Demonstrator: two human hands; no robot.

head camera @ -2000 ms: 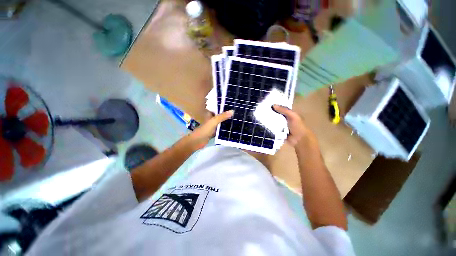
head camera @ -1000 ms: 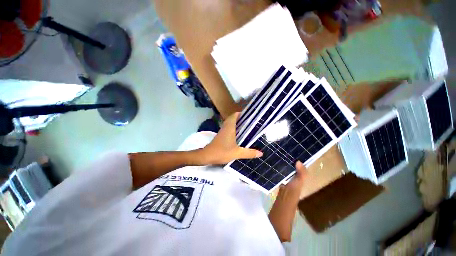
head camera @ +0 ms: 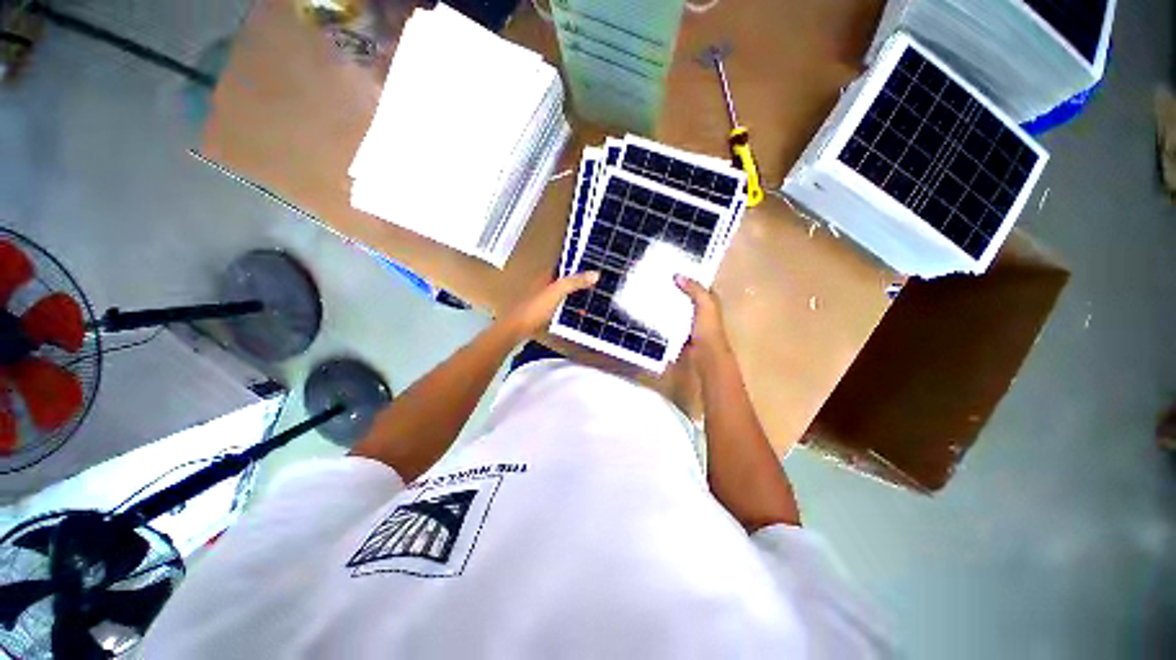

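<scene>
Several small framed solar panels [head camera: 632, 245], dark grid side up, are held in a slightly fanned bunch over the front of the brown table. My left hand [head camera: 557, 299] grips their left edge with the thumb on top. My right hand [head camera: 703, 316] grips their lower right edge, thumb on top. Glare covers part of the top panel. My fingers under the panels are hidden. A stack of white pieces [head camera: 451, 135] sits at the left of the table. A stack of panels [head camera: 941, 155], grid up, stands at the right.
A yellow-black handled tool [head camera: 740, 142] lies behind the panels. A green divider board [head camera: 617, 58] is at the back. Another panel stack [head camera: 980, 45] is at the back right. An open cardboard box [head camera: 935, 368] is at the right table end. Standing fans [head camera: 45, 342] are on the left.
The held panels were fanned wider and tilted to the right a second ago; now they are closer together and more upright in view. The camera view has turned, showing more of the table.
</scene>
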